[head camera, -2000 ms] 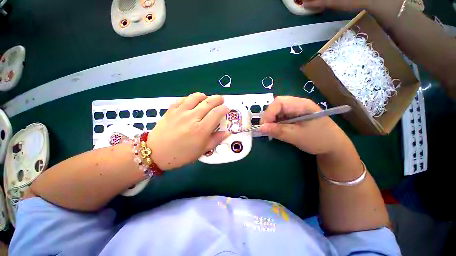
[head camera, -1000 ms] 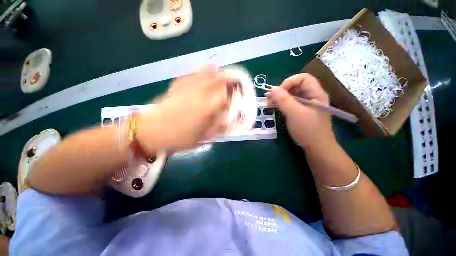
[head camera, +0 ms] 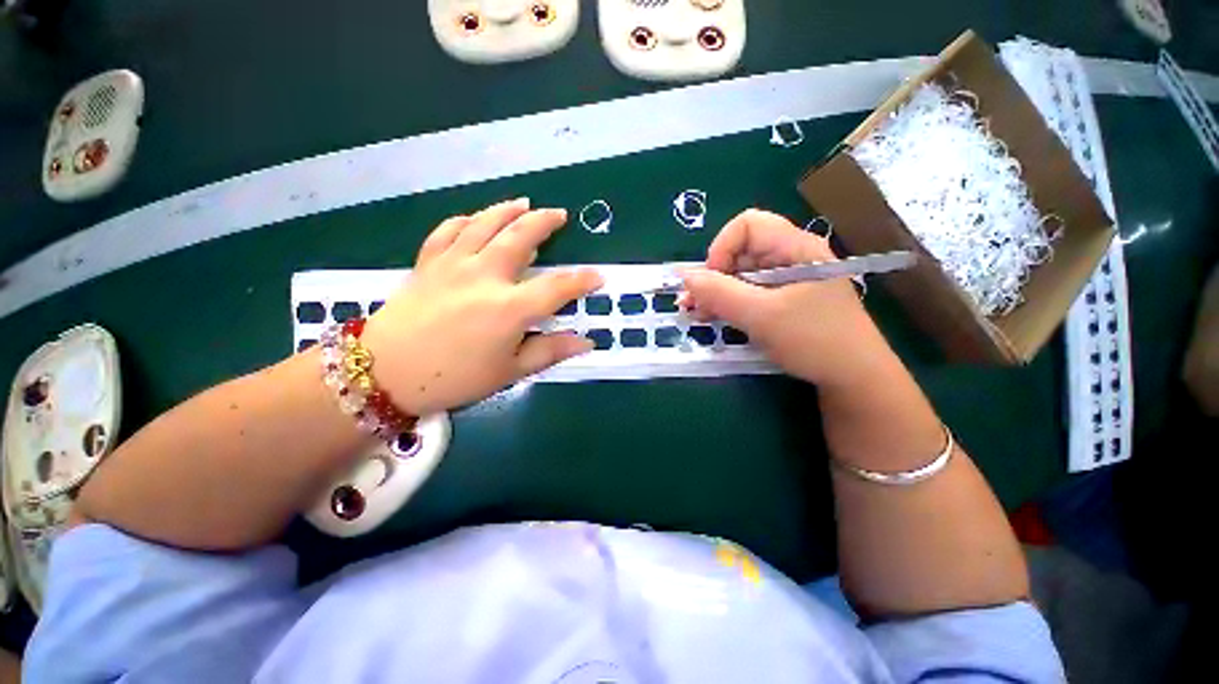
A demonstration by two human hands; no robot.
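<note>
The white carrier strip (head camera: 642, 358) with two rows of dark rounded pads or openings lies on the green surface in front of me. My left hand (head camera: 468, 314) lies across its middle, fingers spread, holding nothing visible. My right hand (head camera: 755, 287) grips the slim grey tweezers (head camera: 842, 269) over the strip's right part. The tweezer tips are near the upper row, too small to tell whether they hold a part. A cream housing (head camera: 381, 488) with round dark openings lies below my left forearm, partly hidden by it.
Thin white rings (head camera: 596, 215) lie beyond the strip. An open cardboard box (head camera: 1069, 287) full of rings stands at right, beside spare strips (head camera: 1102, 348). Stacked housings (head camera: 60, 401) are at far left. Other housings (head camera: 674, 54) sit beyond the pale edge strip (head camera: 401, 167).
The housing from my left hand has left it; another now sits beyond the pale strip. My left hand came down on the carrier strip. My right hand with the tweezers moved onto the strip.
</note>
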